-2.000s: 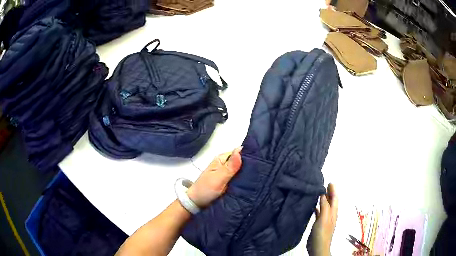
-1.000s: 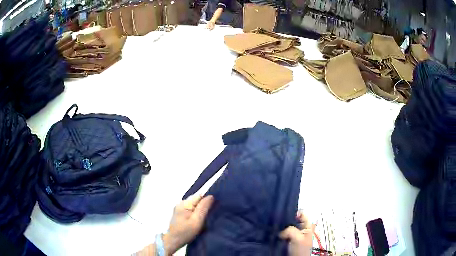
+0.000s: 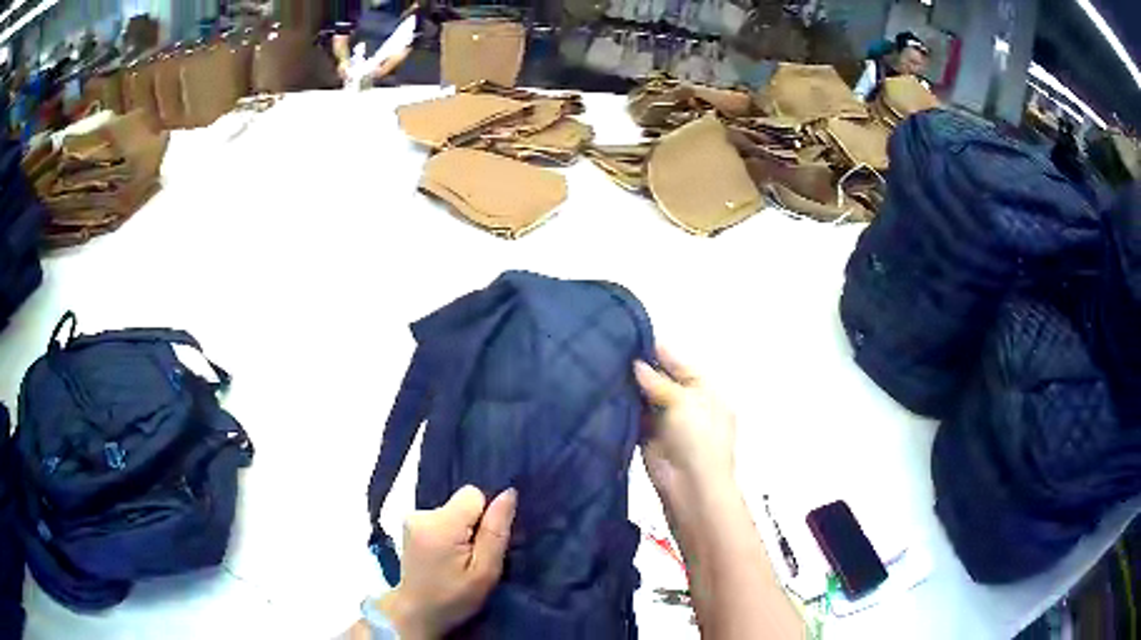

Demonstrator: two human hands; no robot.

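A dark navy quilted backpack lies in front of me, its rounded top away from me and its lower end cut off by the frame's bottom. A dark shoulder strap hangs out along its left side. My left hand, with a pale band at the wrist, grips the fabric at the lower left, thumb up. My right hand holds the right edge near the top, fingers partly behind it. Both hands are bare.
A finished-looking backpack sits at left. Navy quilted bags are stacked at right. Brown bag pieces lie at the far side. A phone and a thin dark stick lie at lower right. A person is far back.
The view has swung right and up. The backpack now shows its strap on the left. My right hand has moved from the bag's lower right up to its upper right edge.
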